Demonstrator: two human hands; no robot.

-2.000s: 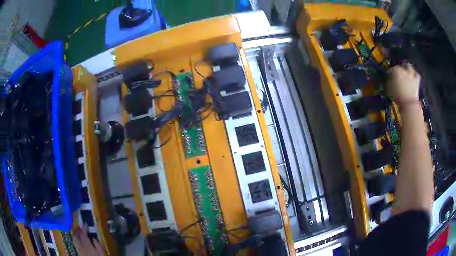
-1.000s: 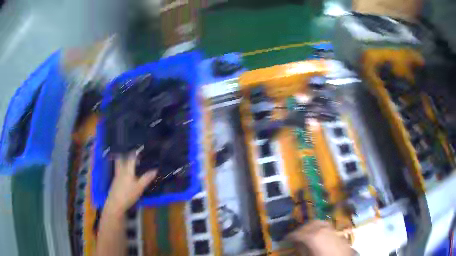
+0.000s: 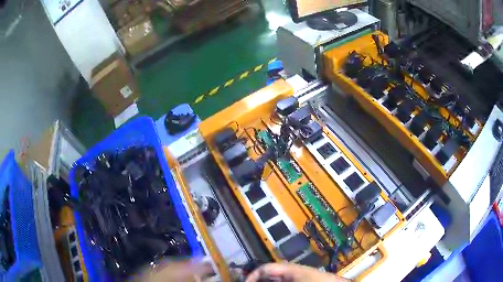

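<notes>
The blue perforated basket (image 3: 160, 160) is heaped with black power adapters (image 3: 127, 204) and their cables. My left hand (image 3: 179, 272) is blurred and cut off by the bottom edge, at the basket's near rim. My right hand (image 3: 292, 273), also cut off, has its fingers closed on a dark piece, apparently an adapter with its lead, between my hands. The middle orange tray (image 3: 251, 113) holds adapters at both ends of its side strips, with bare square openings between. Leads run to its green connector boards (image 3: 320, 209).
Another orange tray (image 3: 364, 102), filled with adapters, lies to the right across the metal conveyor rails (image 3: 364, 143). A second blue basket (image 3: 22, 215) stands far left. Blue bins (image 3: 485, 248) are at lower right. A cardboard box (image 3: 113, 88) stands on the floor beyond.
The view has swung and steadied. My left hand has left the basket's contents for its near rim. My right hand has moved from the right tray to the bottom centre, near my left.
</notes>
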